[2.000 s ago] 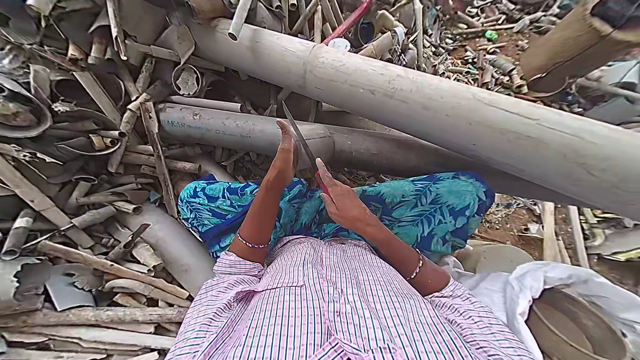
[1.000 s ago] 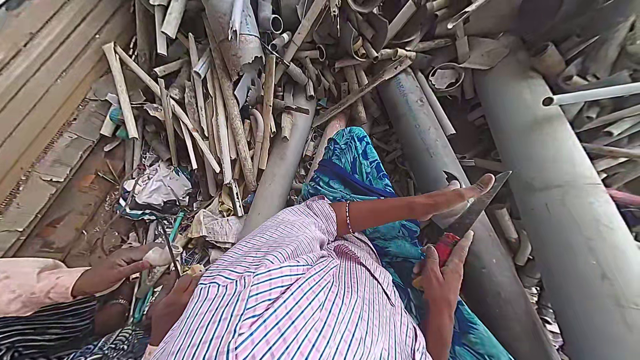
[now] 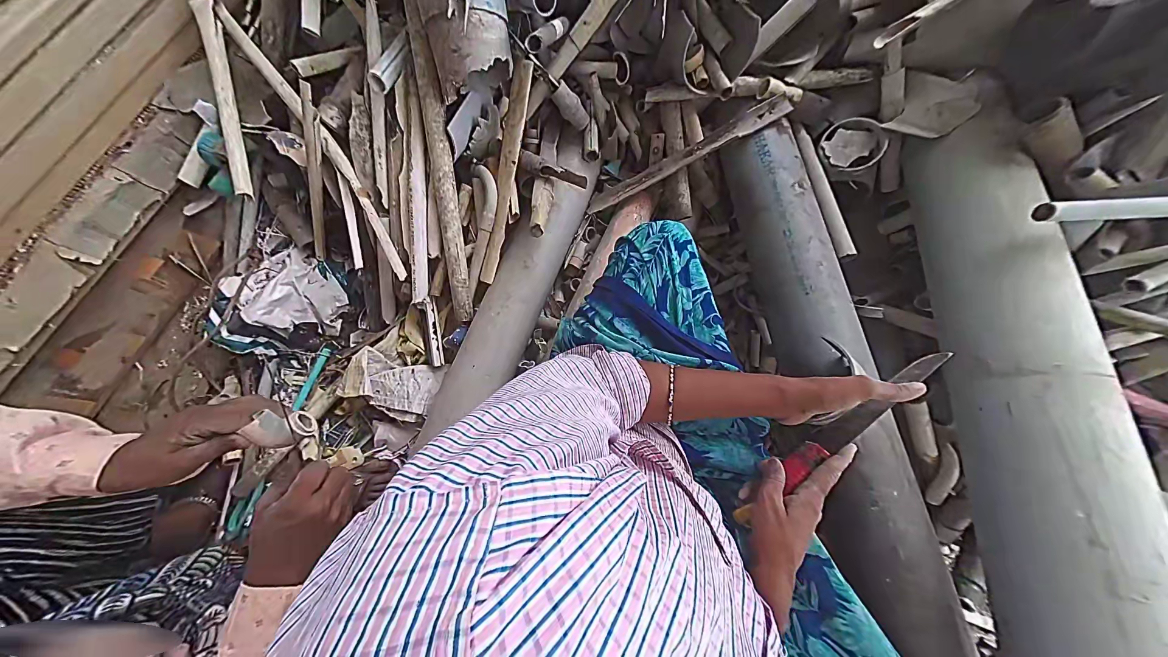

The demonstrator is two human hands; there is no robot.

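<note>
My right hand (image 3: 787, 525) is closed around the red handle (image 3: 805, 465) of a knife, whose dark pointed blade (image 3: 867, 418) slants up to the right. My left hand (image 3: 849, 394) lies with extended fingers along the upper side of the blade; its grip is partly hidden. A thin curved metal blade (image 3: 844, 356) shows just above my left hand. Both hands are over a grey plastic pipe (image 3: 808, 274), beside my knee in blue patterned cloth (image 3: 671, 292).
A wide grey pipe (image 3: 1031, 365) lies at the right, another pipe (image 3: 520, 301) left of my knee. Cut pipe pieces (image 3: 438, 164) are heaped ahead. At the left, a co-worker's hands (image 3: 301, 520) hold a small pipe piece (image 3: 272, 429). Crumpled plastic (image 3: 287, 292) lies beyond them.
The view has swung strongly to the left since the oldest frame, bringing the co-worker's hands into sight. The knife stays in my right hand, with my left hand at its blade.
</note>
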